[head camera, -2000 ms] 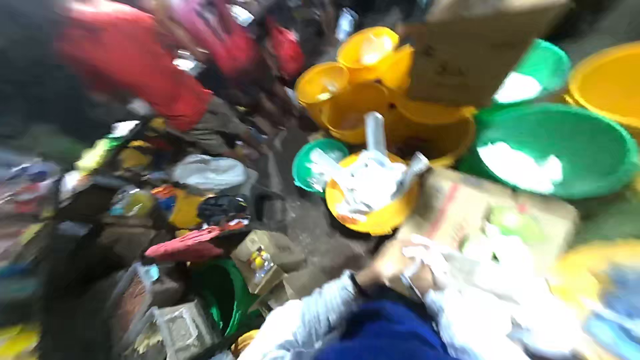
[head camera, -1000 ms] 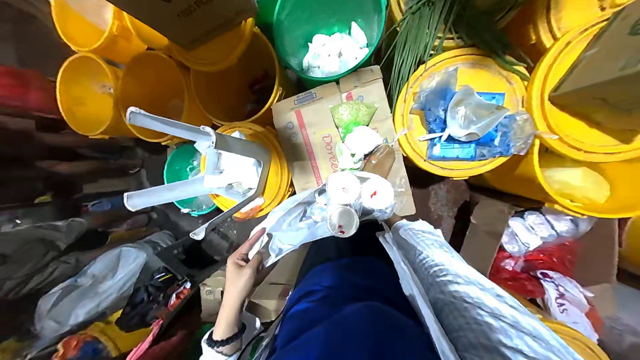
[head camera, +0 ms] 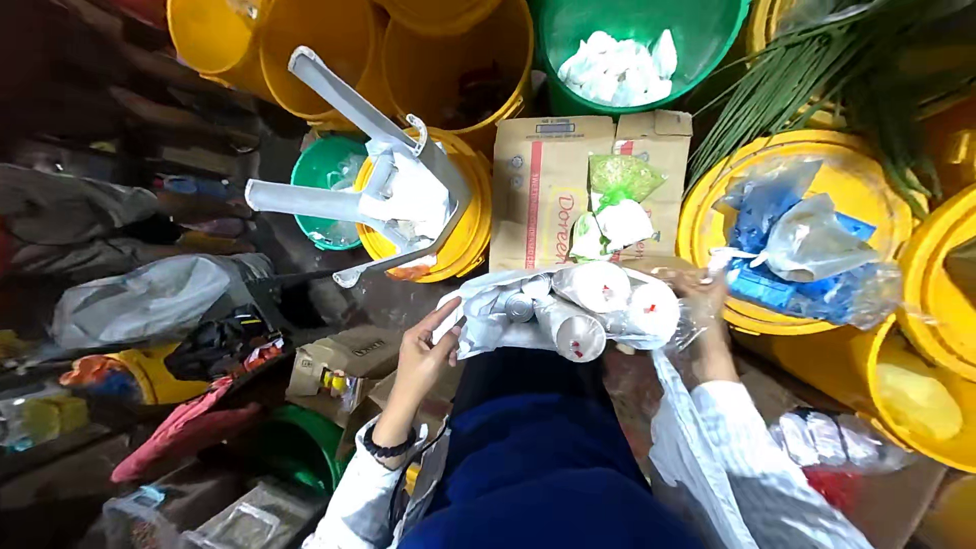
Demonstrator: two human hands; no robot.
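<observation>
A white plastic bag (head camera: 488, 313) is spread in front of my body, with several clear-wrapped white rolls or cup stacks (head camera: 579, 335) and a small metal-looking can (head camera: 519, 306) in its mouth. My left hand (head camera: 431, 341) pinches the bag's left edge between thumb and fingers. At the bag's right end is my right hand (head camera: 705, 301), partly behind clear plastic; its fingers are hard to make out. Beyond the bag lies a flat cardboard box (head camera: 553, 171) bearing a green-tinted bag (head camera: 625, 177) and small white bundles (head camera: 624, 223).
An upturned pale plastic stool (head camera: 415, 191) rests on a yellow bucket (head camera: 476, 198). Blue packets in clear bags (head camera: 816, 236) lie on a yellow lid (head camera: 698, 229) at right. A green tub (head camera: 557, 84) holds white pieces. Long green leaves (head camera: 793, 84) hang at upper right. Crates and bags crowd the left.
The view has swung round since two seconds ago. Since one second ago, the bag's mouth has been spread wider, and my right hand has come into sight at its right end.
</observation>
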